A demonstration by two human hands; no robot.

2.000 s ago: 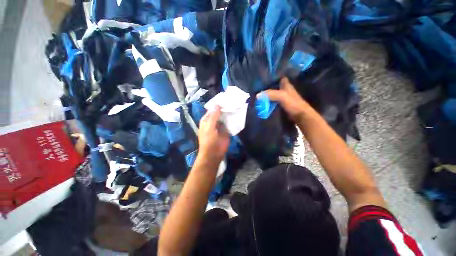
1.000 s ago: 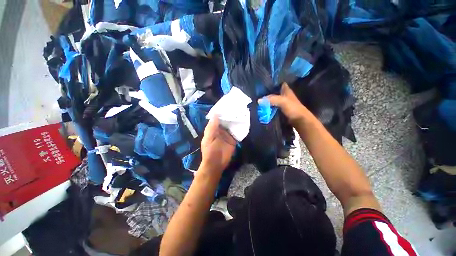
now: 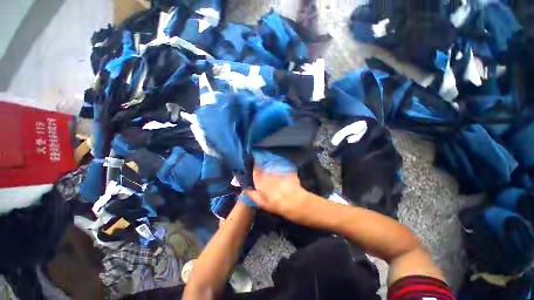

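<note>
A blue denim cut-piece bundle with dark layers is raised over the heap, its top fanned and blurred. My right hand grips its lower end. My left hand is crossed against my right hand at the wrist; its fingers are hidden behind the right hand and the cloth, so what it holds cannot be told. A small blue bit shows between the two hands.
A heap of denim and dark bundles with white tie strips lies in front and left. More bundles lie right, past speckled floor. A red box stands left. Plaid cloth lies lower left.
The white slips earlier in my left hand are no longer seen. My hands have come together, my right moving left with cloth. The large bundle upright in front is gone from there; the view has shifted.
</note>
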